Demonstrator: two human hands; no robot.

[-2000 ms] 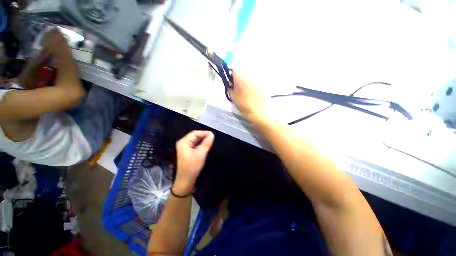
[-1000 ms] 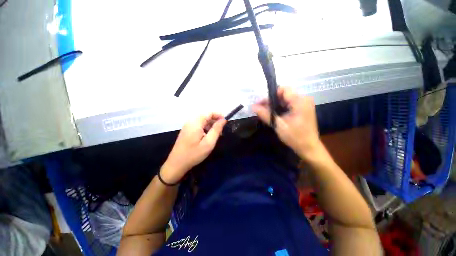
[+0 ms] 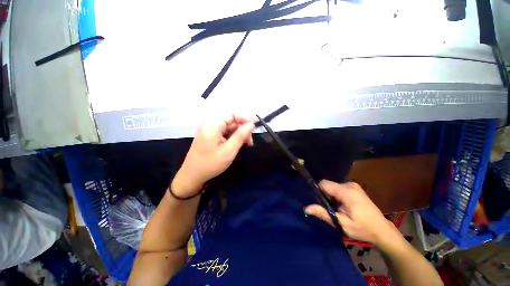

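My left hand (image 3: 218, 146) pinches a short black strip (image 3: 277, 113) at the table's front edge; its free end points up to the right. My right hand (image 3: 352, 211) holds the black shears (image 3: 298, 165) by the handles. The blades point up to the left, and their tips are at the strip beside my left fingertips. Whether the blades touch the strip is hard to tell. Several long black strips (image 3: 240, 28) lie crossed on the white table (image 3: 151, 84). A single black strip (image 3: 61, 54) lies at the left.
A printed ruler (image 3: 414, 99) runs along the table's front edge. A thin dark thread (image 3: 419, 57) lies at the right. Under the table are blue baskets (image 3: 467, 184), a clear plastic bag (image 3: 130, 219) and a brown bench (image 3: 391, 181). Another person's pale clothing (image 3: 28, 223) shows at lower left.
The shears have swung from upright over the table to a slant below its edge, tips now at the strip. My right hand has moved down and right. My left hand still pinches the short strip.
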